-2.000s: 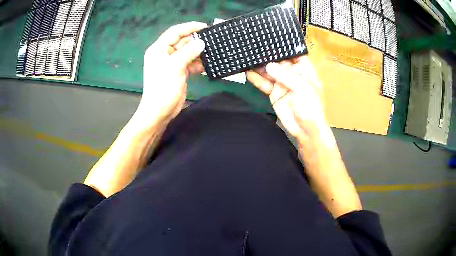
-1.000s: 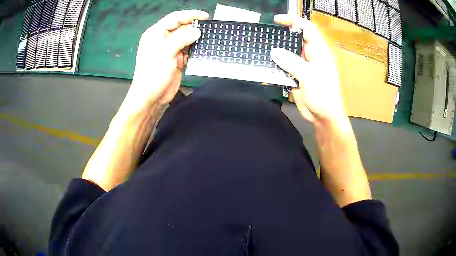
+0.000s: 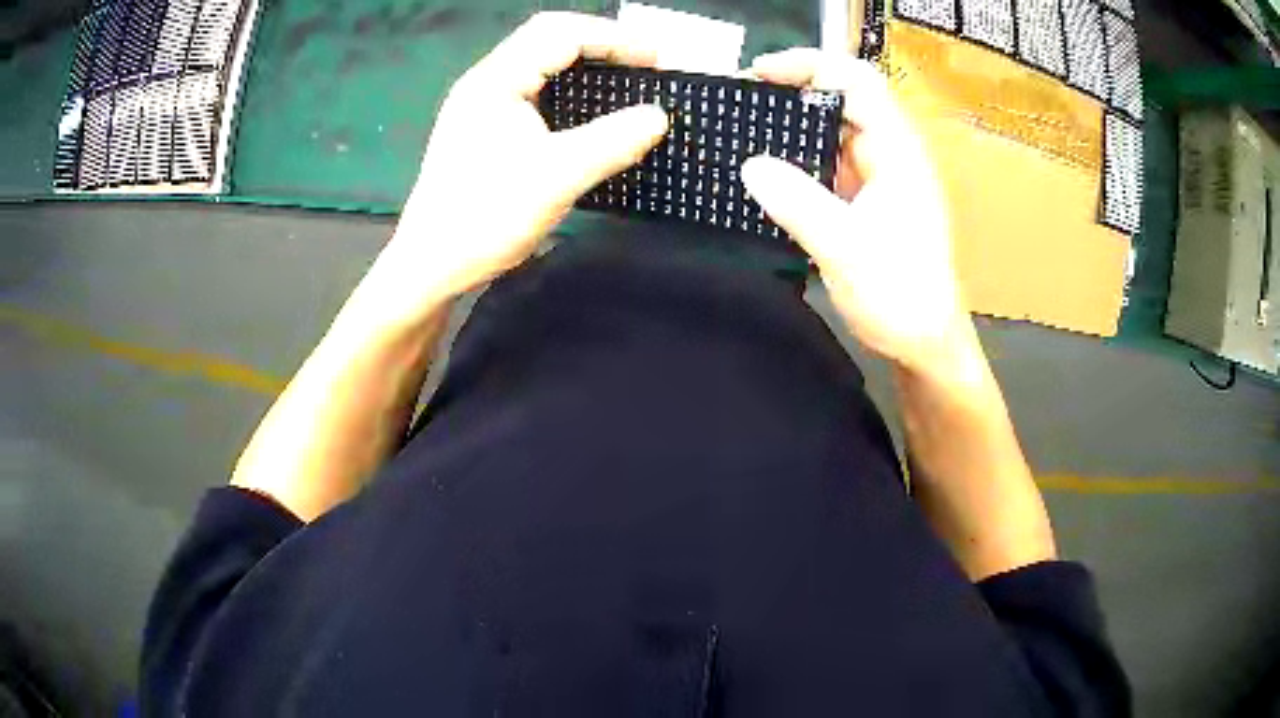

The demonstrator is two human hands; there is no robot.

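Observation:
A black rectangular circuit board (image 3: 702, 140) with a grid of silvery dots faces up at me, held above the near edge of the green mat. My left hand (image 3: 512, 168) grips its left end, with the thumb lying across the dotted face. My right hand (image 3: 877, 211) grips its right end, with the thumb on the dotted face near the lower edge. The board's underside and the fingertips beneath it are hidden.
A stack of striped boards (image 3: 148, 105) lies at the left. A brown cardboard sheet (image 3: 1025, 239) is at the right, with dotted boards (image 3: 1018, 49) beside it. A small white card (image 3: 688, 34) lies beyond the held board. A grey metal box (image 3: 1224, 239) is at the far right.
The board has turned from a slant to nearly level, and the white band along its lower edge no longer shows. My left thumb has moved inward onto the dotted face.

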